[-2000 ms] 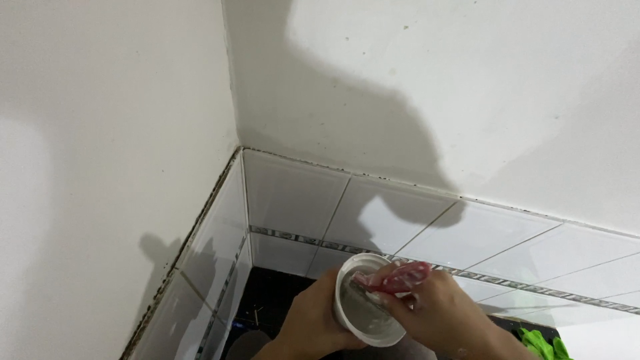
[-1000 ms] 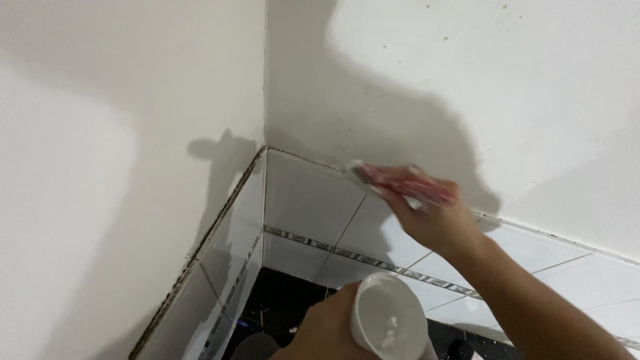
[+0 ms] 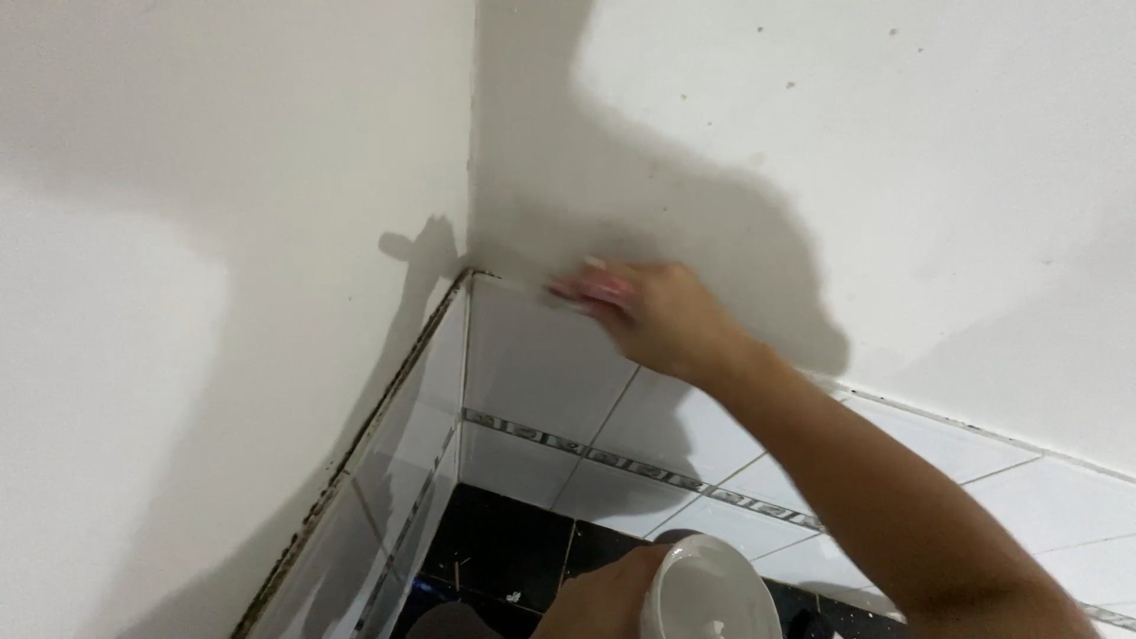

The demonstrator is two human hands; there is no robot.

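My right hand (image 3: pixel 674 319) is closed around a red-handled tool (image 3: pixel 599 288), blurred by motion, at the top edge of the white wall tiles (image 3: pixel 546 355), just right of the room corner. The tool's tip is too blurred to tell its kind. At the bottom, my left hand (image 3: pixel 599 595) holds a white plastic cup (image 3: pixel 710 590) with its mouth turned up; a little white paste shows inside. Along the top of the left wall's tiles runs a dark, rough gap (image 3: pixel 382 408), and a short dark stretch of it shows at the corner.
White painted walls (image 3: pixel 958 177) rise above the tiles, with small pits on the right one. A patterned border strip (image 3: pixel 612 457) crosses the tiles. Black floor tiles (image 3: pixel 497 532) below carry white specks and bits of debris.
My right hand was in the cup with the tool at first, then went up to the tile edge. Since then it has moved left along that edge, towards the corner. My left hand still holds the cup.
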